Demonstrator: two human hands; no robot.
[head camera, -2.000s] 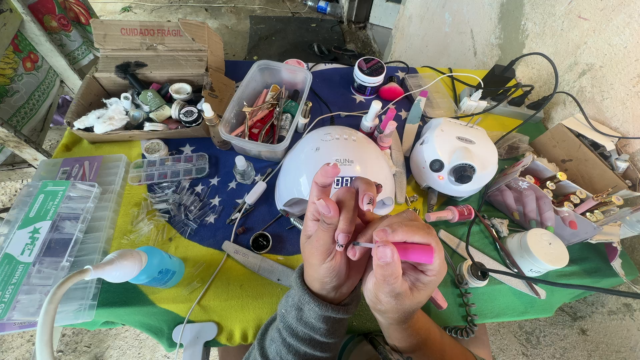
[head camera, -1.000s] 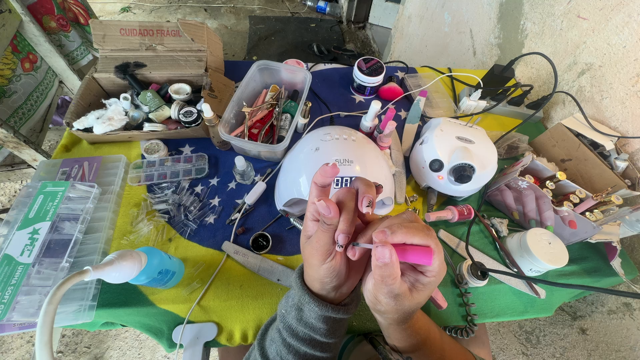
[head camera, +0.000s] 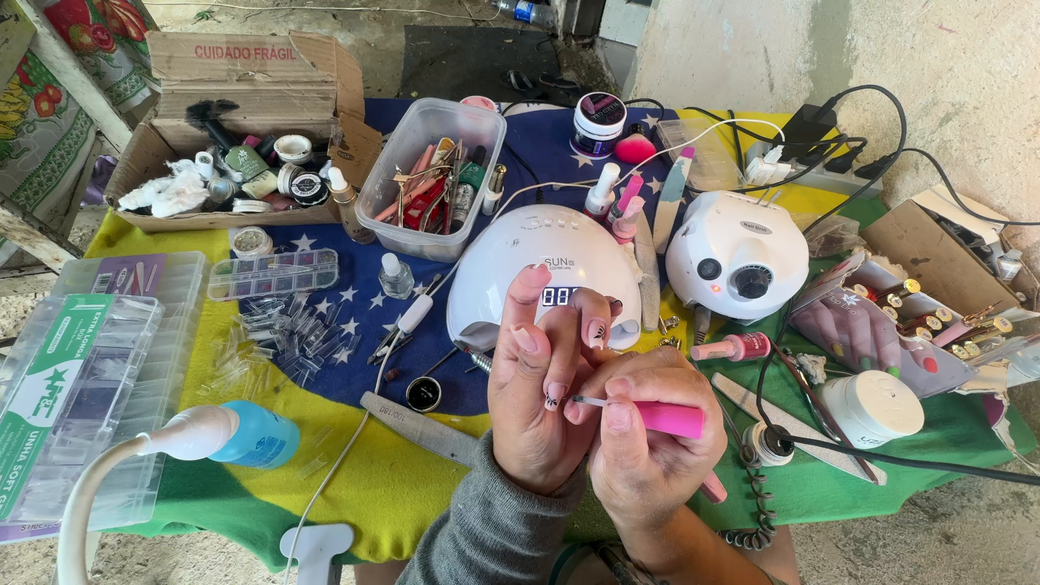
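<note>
My right hand (head camera: 650, 439) grips the pink cap of a nail polish brush (head camera: 670, 418), its bristle end pointing left at a fingertip of my left hand. My left hand (head camera: 540, 390), in a grey sleeve, is held up with fingers bent and spread, and holds no object that shows. Two of its nails bear small dark designs. Just behind the hands stands a white nail lamp (head camera: 528, 244) with a lit display. A pink polish bottle (head camera: 735, 347) lies right of my hands, and an open pot of black gel (head camera: 423, 394) sits to their left.
A white nail drill unit (head camera: 739, 256), a plastic tub of tools (head camera: 382, 187) and a cardboard box (head camera: 236, 219) stand behind. Nail files (head camera: 418, 426), clear nail tips (head camera: 301, 337), a blue bottle (head camera: 260, 435) and a white jar (head camera: 869, 409) lie around. Cables cross the right side.
</note>
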